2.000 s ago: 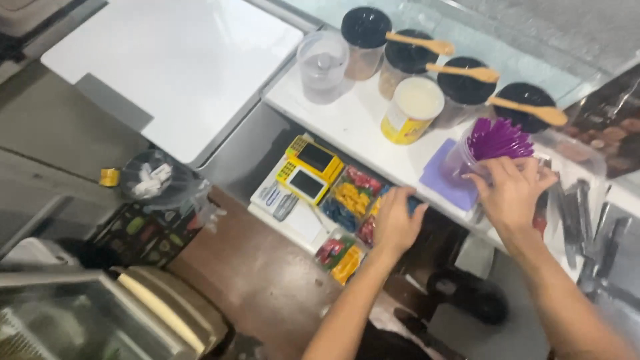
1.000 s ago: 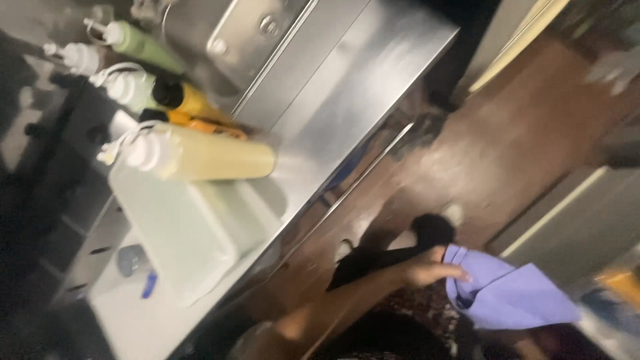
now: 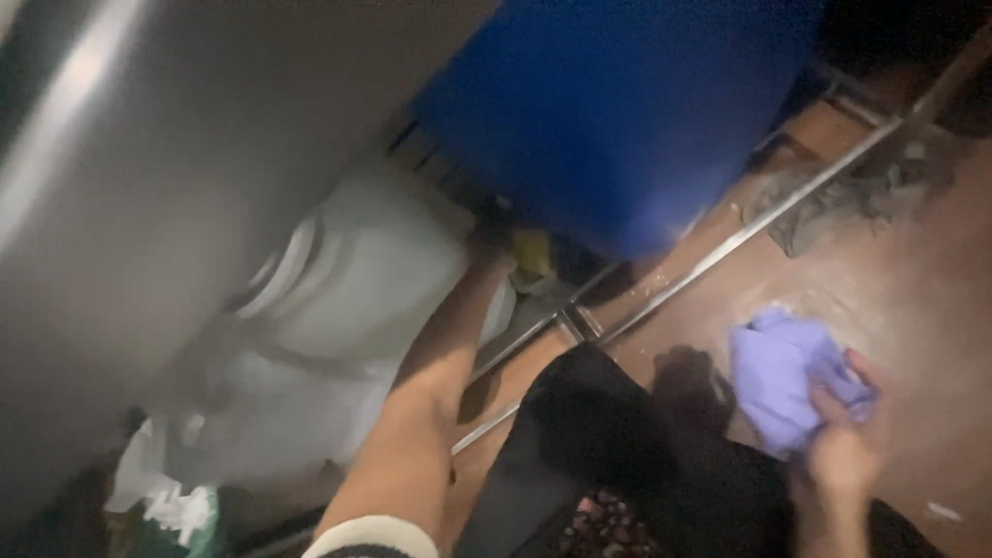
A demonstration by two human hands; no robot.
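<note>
My right hand (image 3: pixel 845 418) grips a crumpled purple cloth (image 3: pixel 783 376) at the right, above the brown floor. My left arm reaches down under the steel counter, and my left hand (image 3: pixel 492 229) is in deep shadow there, so its fingers cannot be made out. Close beside that hand is a small yellow object (image 3: pixel 532 252). A large blue container (image 3: pixel 612 116) stands just above and to the right of it, and a whitish plastic container (image 3: pixel 372 263) lies to its left.
A steel counter (image 3: pixel 194 101) fills the upper left. Metal rails (image 3: pixel 728 244) of a low rack cross the middle diagonally. Grey plastic sheeting (image 3: pixel 814 201) lies beyond them. At the lower left is a white and green bag (image 3: pixel 186 511). My dark-clad knee is at the bottom centre.
The view has swung from the counter top to beneath it. My left hand has moved into the space under the counter. The purple cloth, held one second ago too, is now more bunched.
</note>
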